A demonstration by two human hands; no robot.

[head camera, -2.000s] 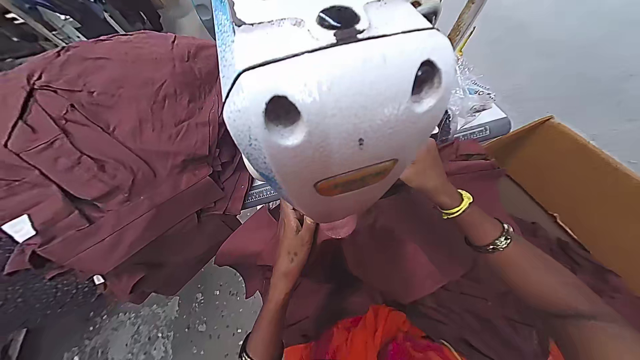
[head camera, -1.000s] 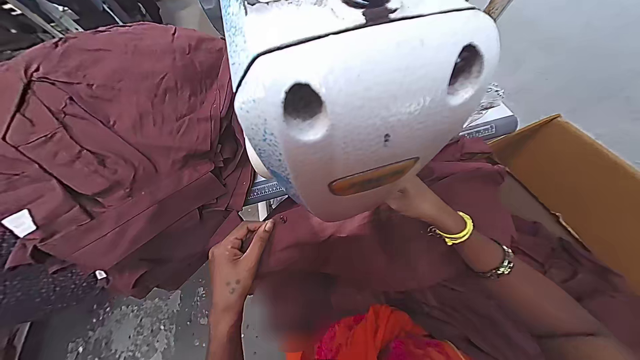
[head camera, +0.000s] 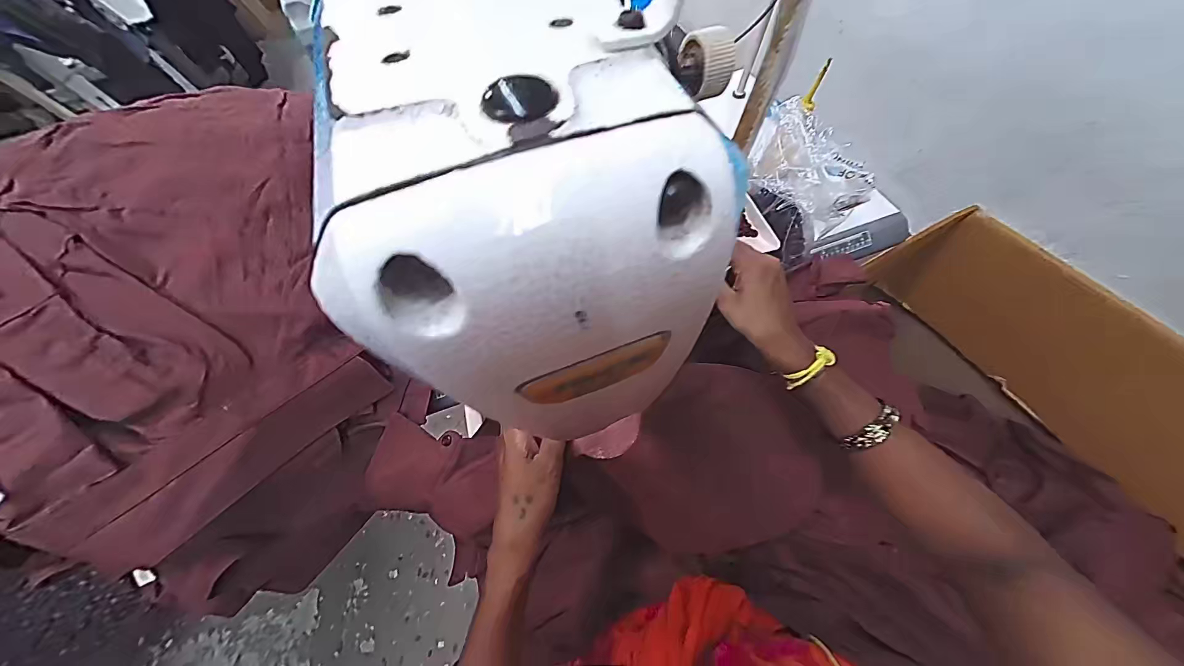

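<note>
The white head of an industrial sewing machine [head camera: 536, 268] fills the upper middle and hides the needle area. Below its lower edge, my left hand [head camera: 529, 476] rests at a maroon garment [head camera: 712, 462]; its fingertips are hidden behind the machine. A small dark button [head camera: 450, 438] shows on the maroon cloth to the left of that hand. My right hand [head camera: 760, 296] is at the machine's right side, fingers bent and partly hidden, near a small white tray [head camera: 758, 227] with dark red bits in it. Whether it holds anything cannot be seen.
A large pile of maroon garments [head camera: 157, 277] lies at the left. To the right stands an open cardboard box [head camera: 1054, 342], with maroon cloth beside it. Clear plastic wrap [head camera: 805, 166] lies at the back right, below a wall. A handwheel-like ridged knob [head camera: 708, 63] sticks out at the machine's upper right.
My right hand has moved from beneath the machine head up to its right side. My left hand, clear of the head one second ago, is now partly behind its lower edge.
</note>
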